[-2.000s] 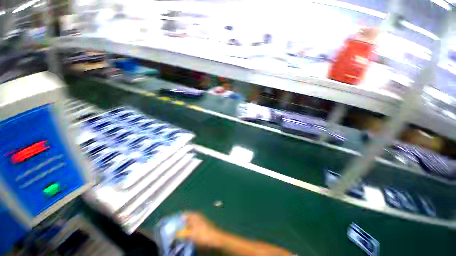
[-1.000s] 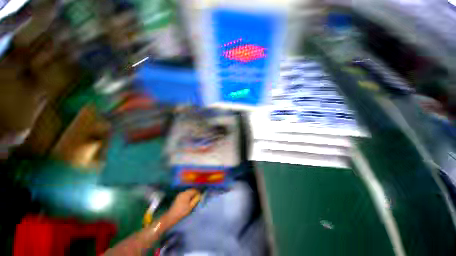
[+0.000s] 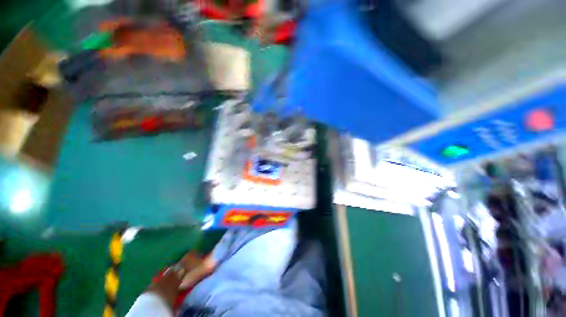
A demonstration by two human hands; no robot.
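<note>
The orange-red fixture (image 3: 264, 179) sits on the silver-grey base plate (image 3: 298, 189) with a small dark blue and white panel (image 3: 268, 168) in it. The blue press base (image 3: 257, 217) shows its red and yellow front label. My left hand (image 3: 186, 272) is low and left of centre, below the press base's left corner, apart from the fixture. It is blurred, and whether it holds anything cannot be told. My right hand is not in view.
The temperature controller (image 3: 490, 133) fills the upper right beside a large blue block (image 3: 354, 80). White panel sheets (image 3: 397, 179) lie below it on the green bench (image 3: 385, 260). A dark tool block with an orange top (image 3: 149, 68) stands left. A red stool (image 3: 31, 272) is lower left.
The view has swung towards the press, and the fixture with its panel shows more clearly. My left hand is lower and further left in the picture. The right hand seen earliest is out of view.
</note>
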